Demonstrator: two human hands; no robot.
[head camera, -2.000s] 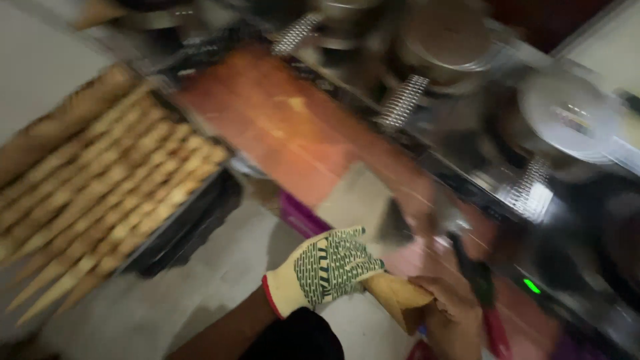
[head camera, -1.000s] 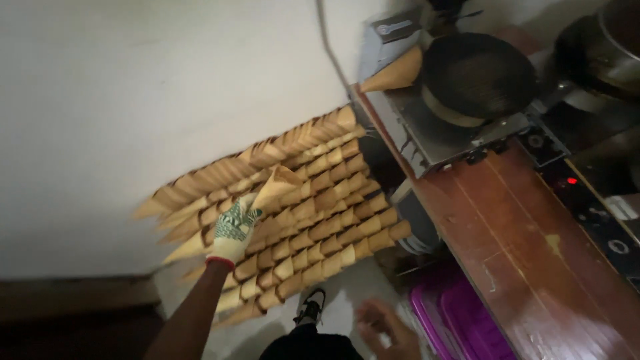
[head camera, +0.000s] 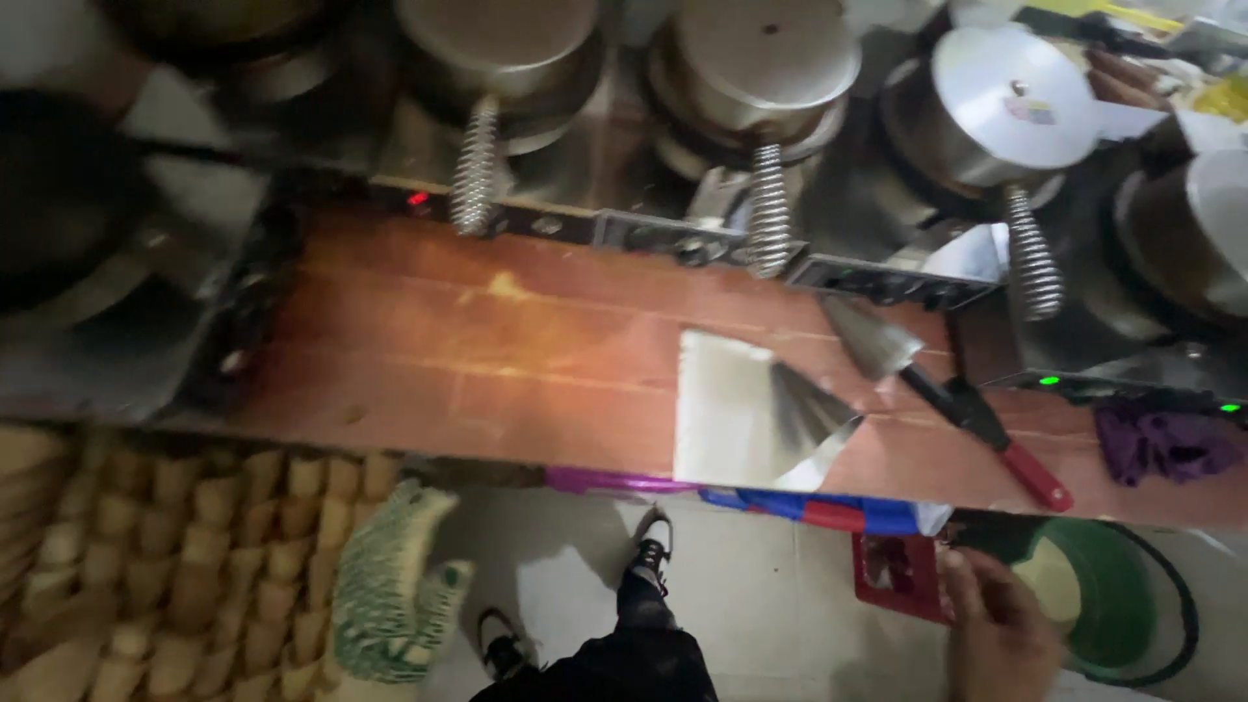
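My left hand (head camera: 395, 585), in a white knit glove with green print, hangs beside rows of stacked wafer cones (head camera: 195, 546) at the lower left. Its thumb stands apart from the fingers and nothing shows in it. My bare right hand (head camera: 999, 624) is at the lower right, blurred, near a red container (head camera: 897, 575) and a green bucket (head camera: 1111, 595); whether its fingers hold anything is unclear. On the reddish wooden counter (head camera: 439, 361) lie a metal sheet with a cone-shaped fold (head camera: 741, 409), a metal spatula or trowel (head camera: 873, 336) and a red-handled tool (head camera: 1033, 473).
Round irons with coiled metal handles (head camera: 770, 210) stand on burners along the counter's back. A dark pan (head camera: 58, 195) is at the far left. A purple cloth (head camera: 1165, 444) lies at the right. Blue and red fabric (head camera: 829, 512) hangs under the counter's front edge.
The cone that my gloved left hand held over the stacked rows is no longer in it. The view has swung right, from the cone rows to the counter.
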